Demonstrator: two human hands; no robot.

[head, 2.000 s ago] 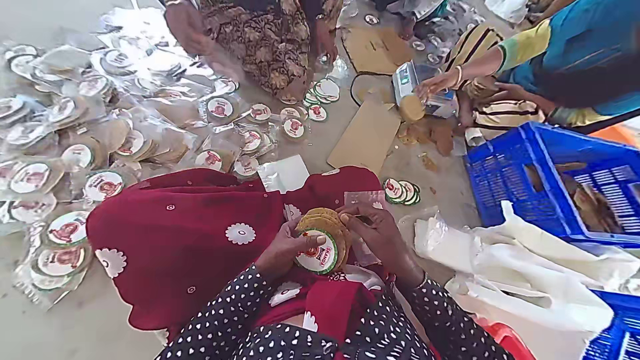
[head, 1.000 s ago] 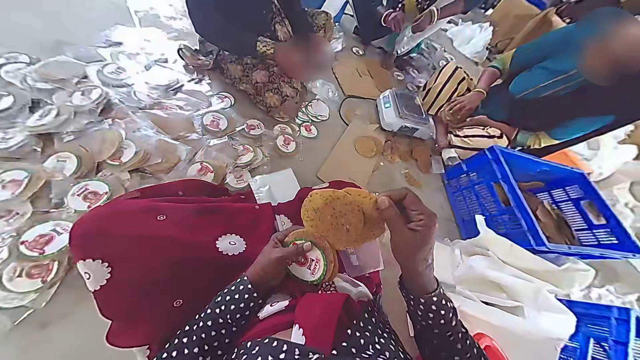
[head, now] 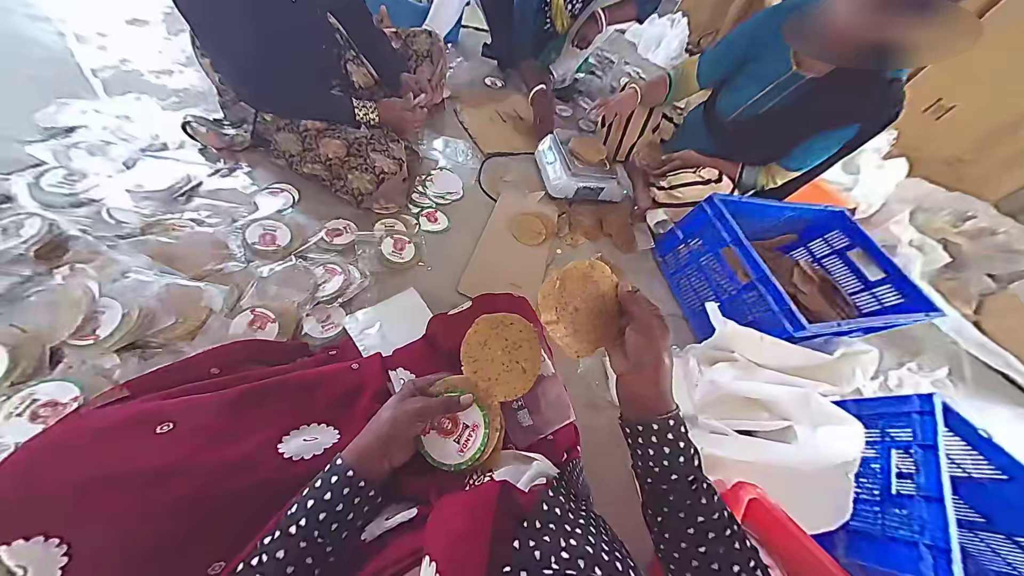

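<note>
My left hand (head: pixel 400 428) grips a small stack of round flat discs with a round printed label (head: pixel 458 436) on its face. A speckled tan disc (head: pixel 502 357), like a thin papad, stands out above that stack. My right hand (head: pixel 642 344), raised to the right, holds another tan disc or discs (head: pixel 580 308) by the edge; how many cannot be told. The two hands are apart. Below the stack, a clear plastic pouch (head: pixel 542 410) lies on the dark red cloth (head: pixel 240 448) over my lap.
Bagged discs with round labels (head: pixel 268 236) cover the floor at left. Ahead are a cardboard sheet (head: pixel 504 268), a weighing scale (head: pixel 578 180) and co-workers' hands. On the right stand a blue crate (head: pixel 720 264) holding discs, white cloth or sacks (head: pixel 768 424) and another blue crate (head: pixel 896 480).
Two seconds ago both hands were together at the stack. My right hand has since moved away to the right with disc material. A tan disc now stands out above the left hand's stack.
</note>
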